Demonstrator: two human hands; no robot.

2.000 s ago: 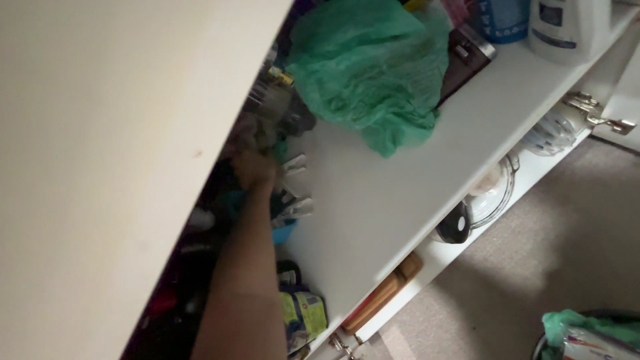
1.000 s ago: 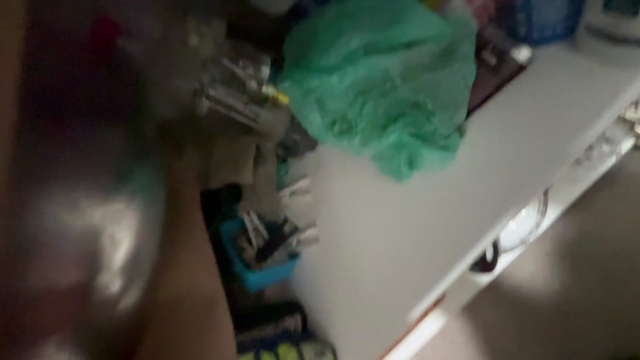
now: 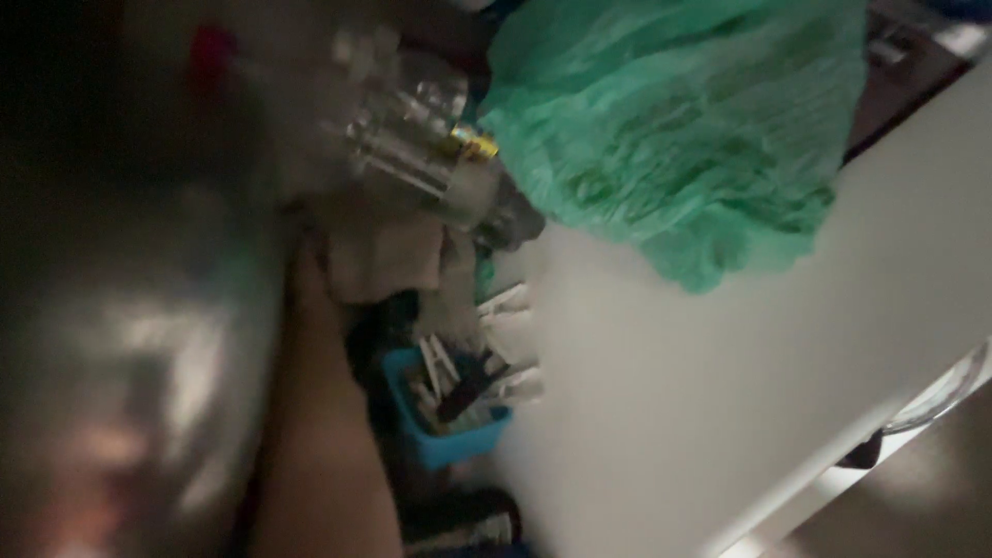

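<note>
A bare forearm, seemingly my left, reaches up from the bottom edge into the dark cabinet. My left hand (image 3: 308, 252) is dim and mostly hidden, near a pale, papery-looking item (image 3: 387, 260); whether it holds anything cannot be told. To the right of the forearm, a small blue plastic basket (image 3: 457, 448) holds clothespins (image 3: 439, 366) and a dark object. More light clothespins (image 3: 505, 304) lie beside it. Clear packaged items (image 3: 411, 167) sit above the hand. A crumpled green plastic bag (image 3: 682, 147) lies on the white shelf. My right hand is not in view.
A large, blurred shiny surface (image 3: 170, 364) fills the left side close to the camera. The white shelf (image 3: 659, 387) slopes diagonally across the right, with a glass lid or dish (image 3: 942, 395) on a level below its edge. A dark item (image 3: 465, 535) lies at bottom centre.
The pale panel on the left two seconds ago has left the view, and a blurred shiny surface now fills that side. The blue basket, partly hidden by the arm before, shows more fully.
</note>
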